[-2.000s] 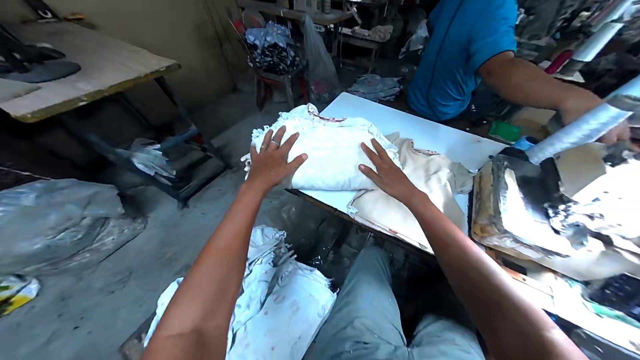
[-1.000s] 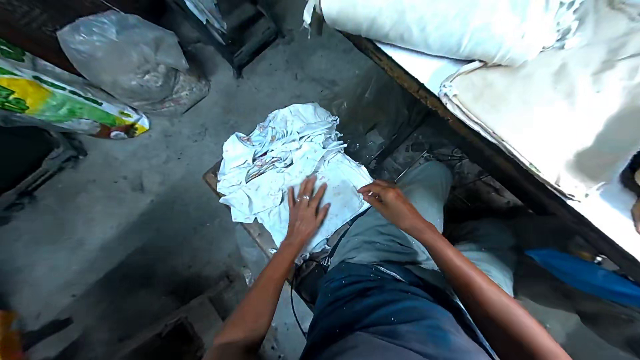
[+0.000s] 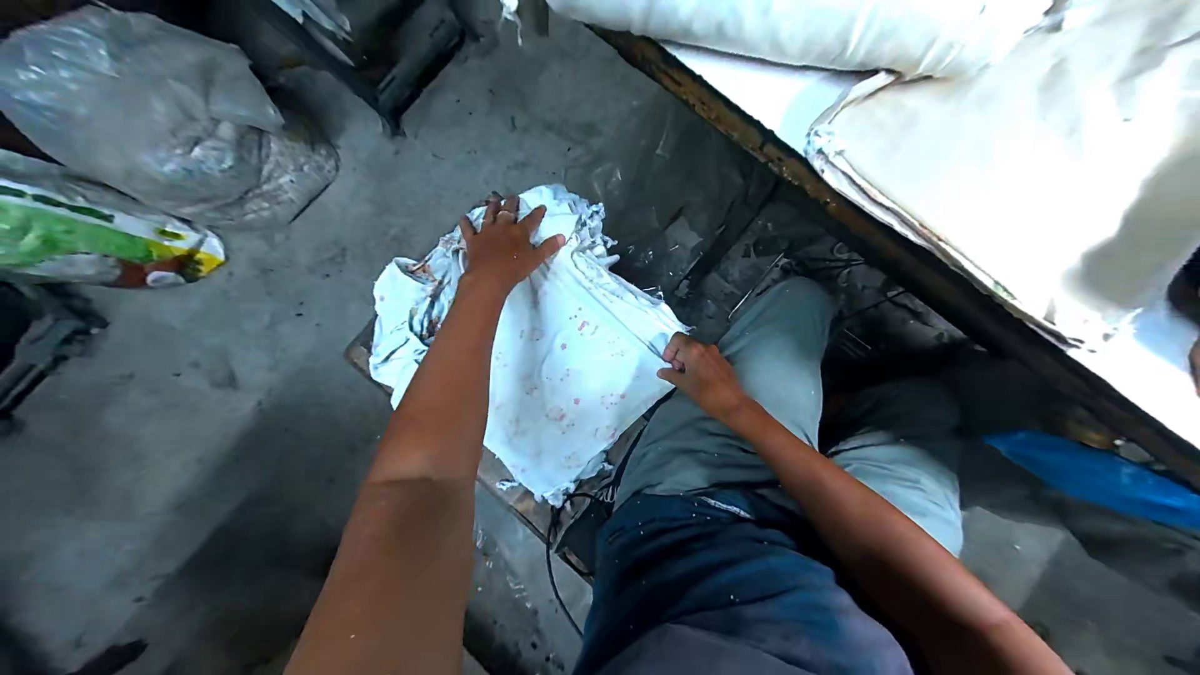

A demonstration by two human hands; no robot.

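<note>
Several crumpled white cloth pieces (image 3: 403, 309) lie in a pile on a low wooden bench (image 3: 511, 492) beside my legs. The uppermost cloth (image 3: 572, 375) has small reddish print and is partly spread toward me. My left hand (image 3: 506, 244) rests on the far end of the pile with its fingers apart. At the cloth's right edge, my right hand (image 3: 698, 370) pinches the fabric between thumb and fingers, close to my knee.
A table (image 3: 797, 164) with a dark worn edge runs along the upper right, bearing a white folded bundle (image 3: 797, 33) and beige cloth (image 3: 1022, 169). Plastic sacks (image 3: 159, 112) lie upper left. A black cable (image 3: 553, 572) hangs by the bench, and a blue item (image 3: 1097, 478) is at right.
Both hands have left the white bundle on the table for the cloth pile. Since one second ago, my left hand has moved to the pile's far end, and the printed cloth is more spread out. The view has turned down.
</note>
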